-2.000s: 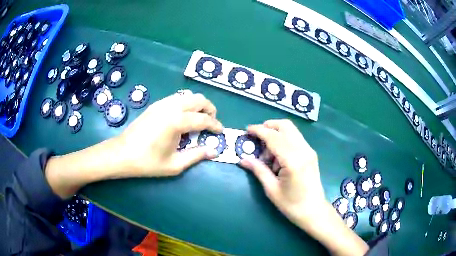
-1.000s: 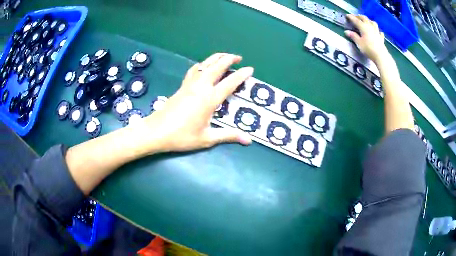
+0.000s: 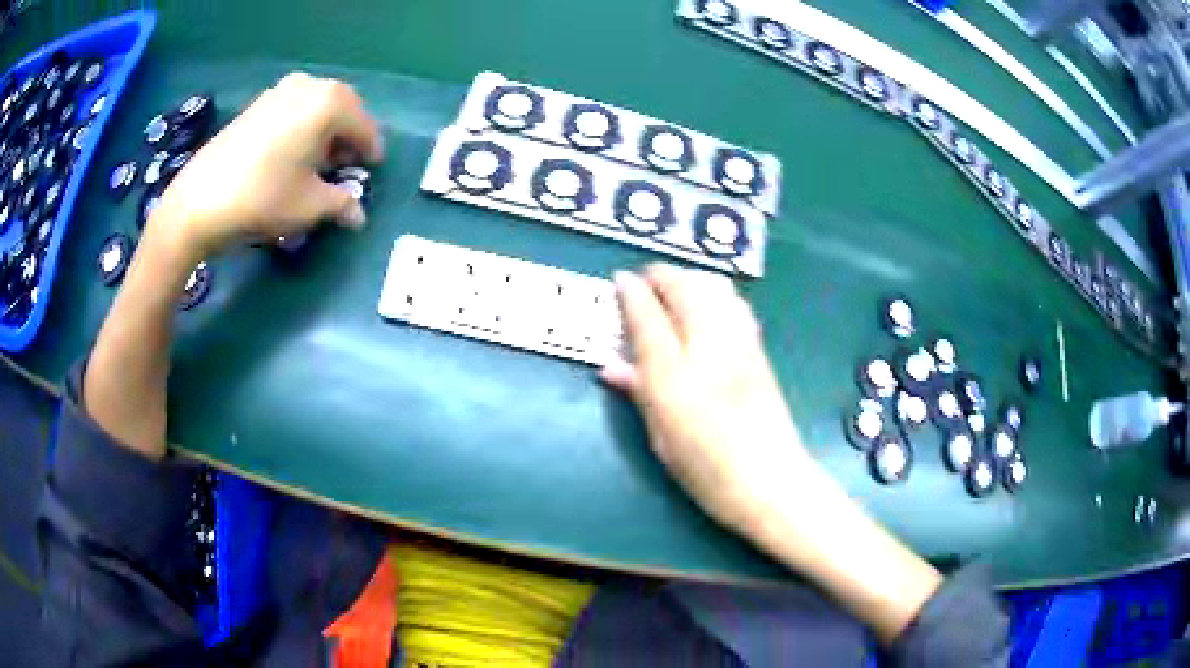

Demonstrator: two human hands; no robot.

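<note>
An empty pale fixture strip point(image 3: 503, 303) with small dark holes lies on the green surface in front of me. My right hand point(image 3: 692, 372) grips its right end between thumb and fingers. My left hand point(image 3: 281, 163) is over the left pile of round parts, fingers curled around a round part point(image 3: 350, 183) at the fingertips; whether it is lifted is unclear. Two full strips lie side by side beyond the empty one, the nearer strip point(image 3: 603, 192) and the farther strip point(image 3: 632, 136), each with four black rings.
A blue tray of round parts point(image 3: 81, 174) is at the left. Loose round parts point(image 3: 912, 409) lie at the right, beside a squeeze bottle point(image 3: 1130, 420) and a thin stick point(image 3: 1062, 362). Filled strips point(image 3: 823, 59) run along a white line at the far right. A lower blue bin point(image 3: 239, 548) is below the edge.
My right hand has come back from the far side and now holds an empty strip. My left hand has left the two full strips and moved to the left pile. The view has shifted.
</note>
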